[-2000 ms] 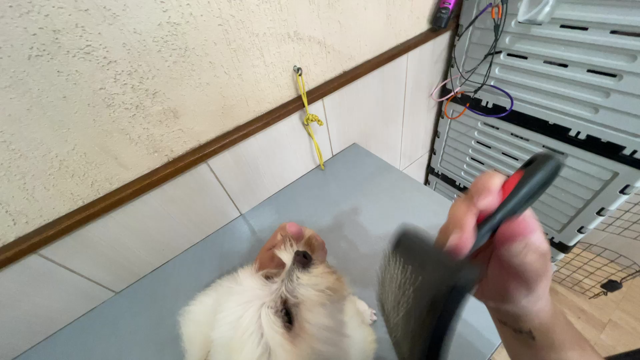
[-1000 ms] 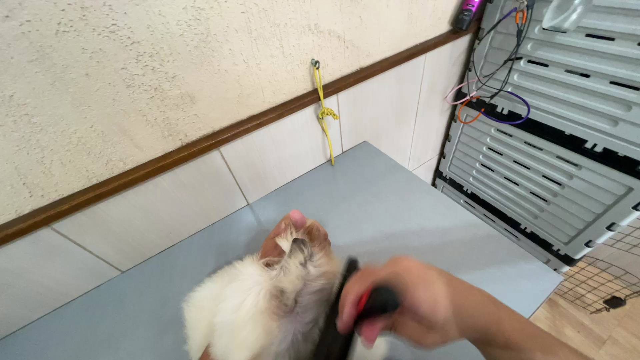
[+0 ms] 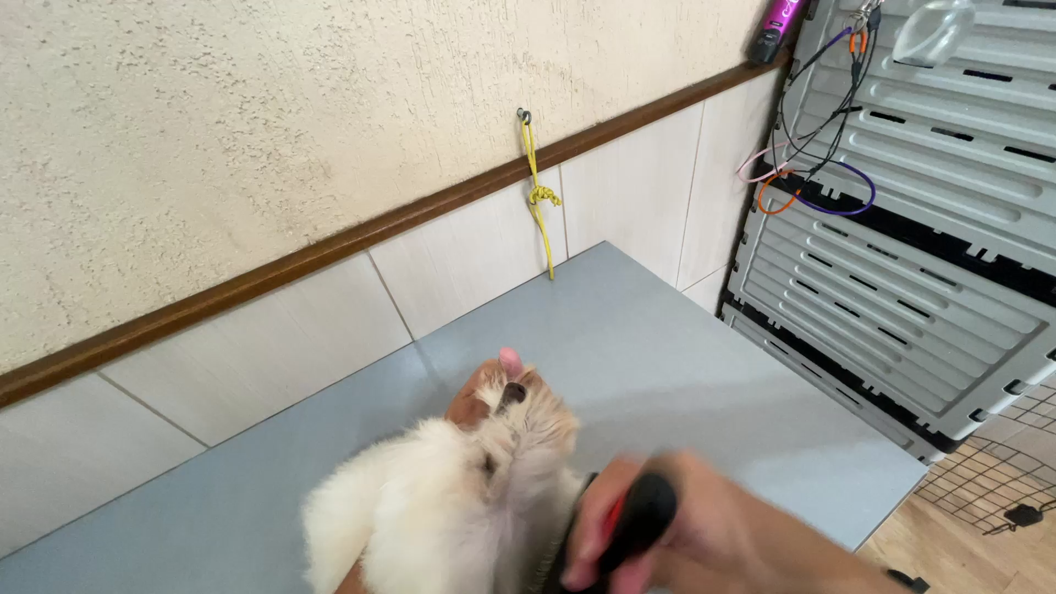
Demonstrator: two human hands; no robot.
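Note:
A fluffy cream-coloured dog (image 3: 445, 503) is on the grey tabletop (image 3: 660, 346), its dark nose pointing up and away from me. My left hand (image 3: 470, 402) cups the muzzle from the far left side, with a fingertip showing beyond the nose; most of that hand is hidden by fur. In my right hand (image 3: 660, 520), blurred by motion, is a slicker brush (image 3: 639, 521) with a black and red handle. Its bristles lie against the fur on the right side of the dog's head.
A knotted yellow cord (image 3: 543, 196) hangs from a wall hook onto the table's far edge. Grey plastic panels (image 3: 891, 305) stand at right, with coloured loops (image 3: 833, 186) hanging before them. A purple bottle (image 3: 775, 29) is at the top. Wire mesh (image 3: 982, 487) lies low at right.
Two seconds ago my right hand held the brush raised, apart from the dog; now the brush is against the fur. My left hand stays at the muzzle.

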